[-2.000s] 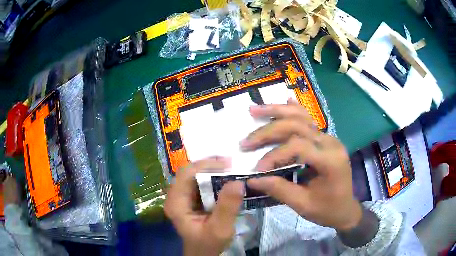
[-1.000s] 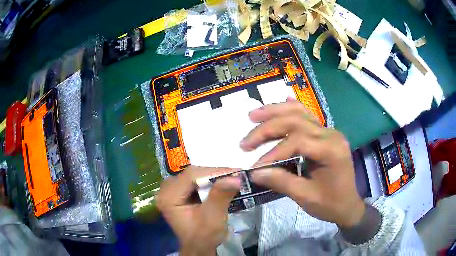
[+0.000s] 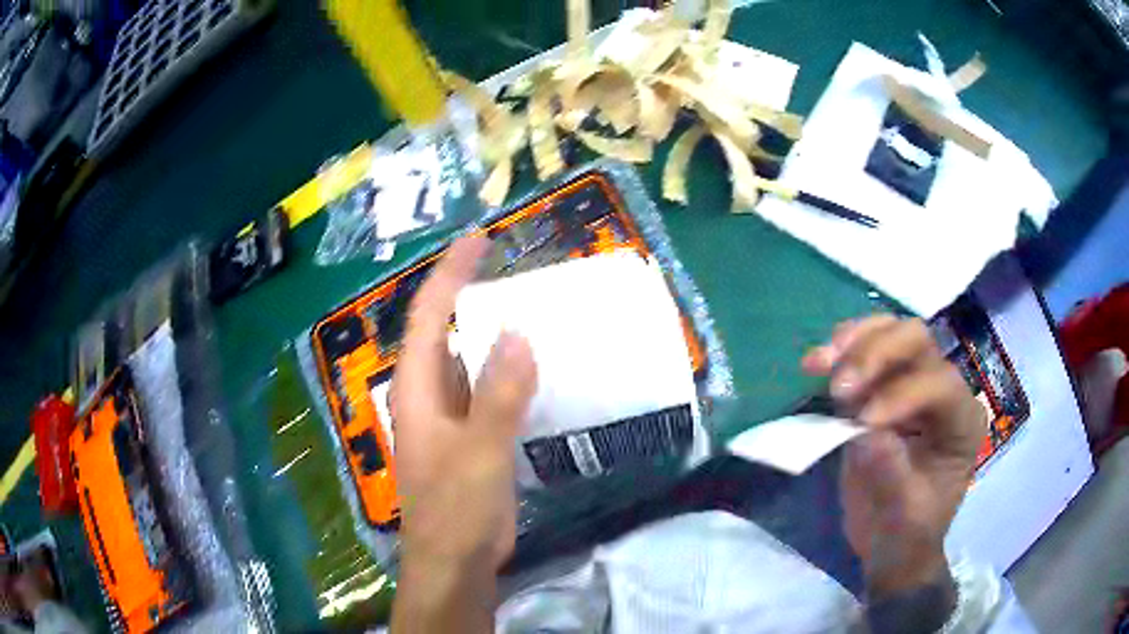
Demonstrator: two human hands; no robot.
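The orange tablet housing (image 3: 359, 359) lies on bubble wrap in front of me. A white sheet (image 3: 594, 334) covers much of it. A black label with white print (image 3: 607, 448) runs along the sheet's lower edge. My left hand (image 3: 461, 409) grips the sheet's left side; its thumb lies over the sheet and the index finger points up. My right hand (image 3: 904, 427), blurred, is off to the right, fingers curled. It pinches a small white piece with a dark edge (image 3: 792, 442). The piece's far side is blurred. Most of the battery is hidden.
Curled tan strips (image 3: 644, 99) and a plastic bag (image 3: 402, 192) lie behind the tablet. Tweezers (image 3: 836, 208) lie on white paper (image 3: 953, 229). Transparent tape strips (image 3: 310, 471) and a second orange housing (image 3: 118, 508) are left. A third housing (image 3: 997, 384) is right. Another person's hand (image 3: 31, 582) is lower left.
The hands have moved apart, my right hand going right with the small white piece. The white sheet has swung up flat over the tablet. The camera view has shifted and tilted.
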